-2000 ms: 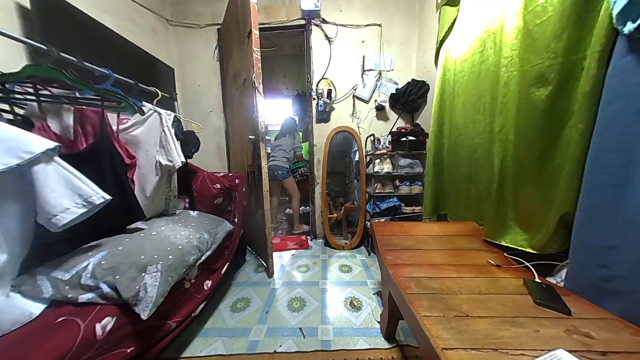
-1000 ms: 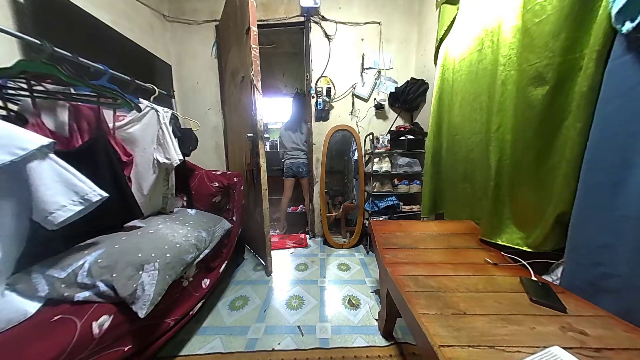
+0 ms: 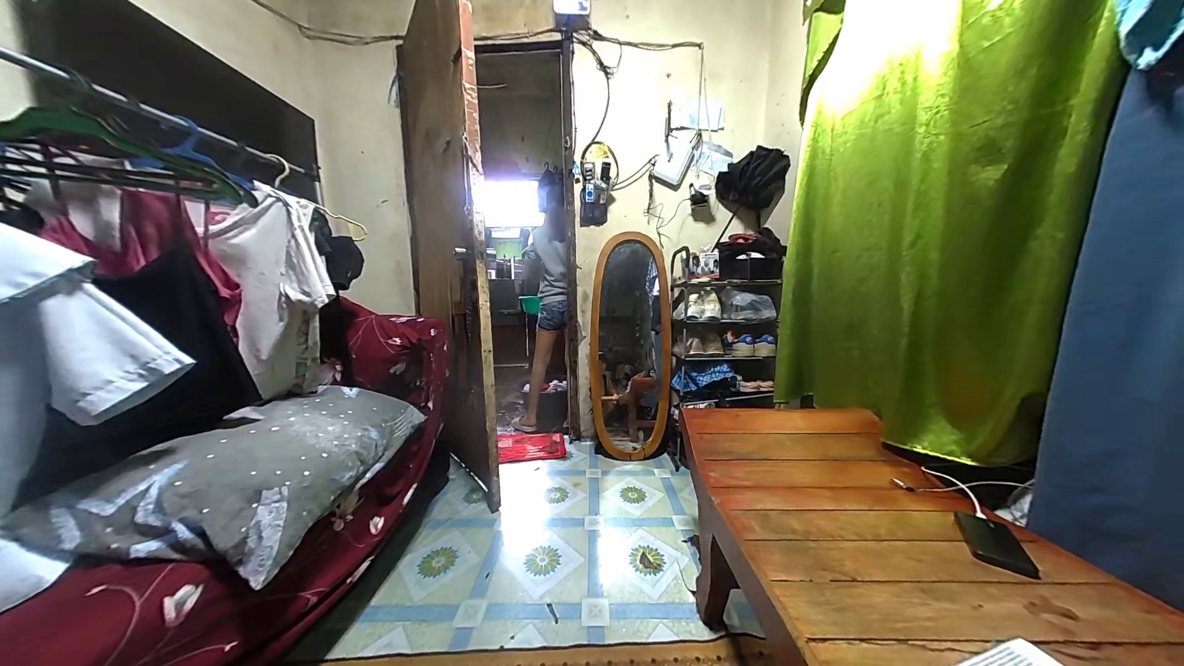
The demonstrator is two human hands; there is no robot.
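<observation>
Neither my left hand nor my right hand shows in the head view. On the right stands a slatted wooden bench (image 3: 814, 527), with a black phone or power bank (image 3: 997, 544) lying on it, joined to a white cable (image 3: 957, 483). The corner of a white object (image 3: 1010, 653) with dark marks shows at the bottom edge. To the left, a grey patterned pillow (image 3: 240, 462) rests on a dark red floral sofa or bed cover (image 3: 393, 347). Above it, shirts (image 3: 268, 287) hang from a metal rail (image 3: 176, 120).
Past an open wooden door (image 3: 444, 231), a person (image 3: 552, 287) stands in the far room. A red mat (image 3: 532, 448) lies at the doorway. An oval mirror (image 3: 598, 351) and a shoe rack (image 3: 731, 320) stand by the wall. Green (image 3: 934, 240) and blue (image 3: 1110, 351) curtains hang at right.
The person beyond the doorway has moved from left to right in the opening and now stands partly behind its right edge. A green item now shows beside them.
</observation>
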